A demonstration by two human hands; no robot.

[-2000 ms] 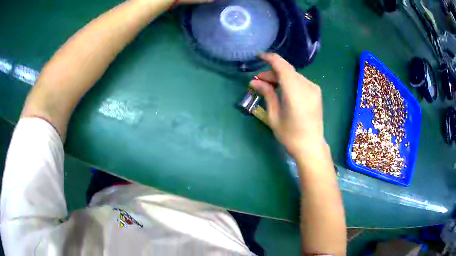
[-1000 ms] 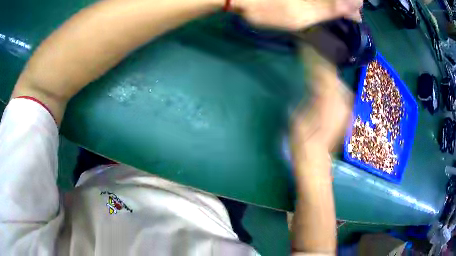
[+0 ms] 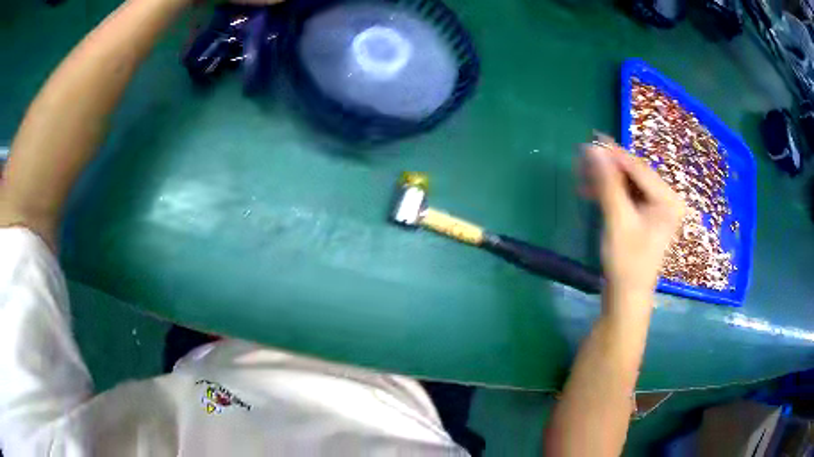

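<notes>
The round black fan (image 3: 379, 67) lies at the top centre, its pale translucent blades and white hub facing up. Its chunky dark base (image 3: 234, 46) points left. My left hand (image 3: 257, 2) is almost wholly cut off by the top edge, above the base; its grip is hidden. My right hand (image 3: 635, 196), blurred, is over the left side of the blue tray (image 3: 748, 232) of copper bits. Its fingertips are pinched on what looks like a small metal piece (image 3: 600, 137). The hammer (image 3: 455, 227) lies below the fan, head left; its black grip ends beside my right wrist.
The bench (image 3: 294, 286) is shiny green with a curved-looking front edge close to my body. More black fan parts (image 3: 782, 141) and dark and silvery items stand at the upper right. A cardboard box (image 3: 732, 430) is below the bench at the lower right.
The fan has turned, its base now left instead of right. My right hand has moved from the hammer to the tray, blurred on the way. The hammer now lies in full view.
</notes>
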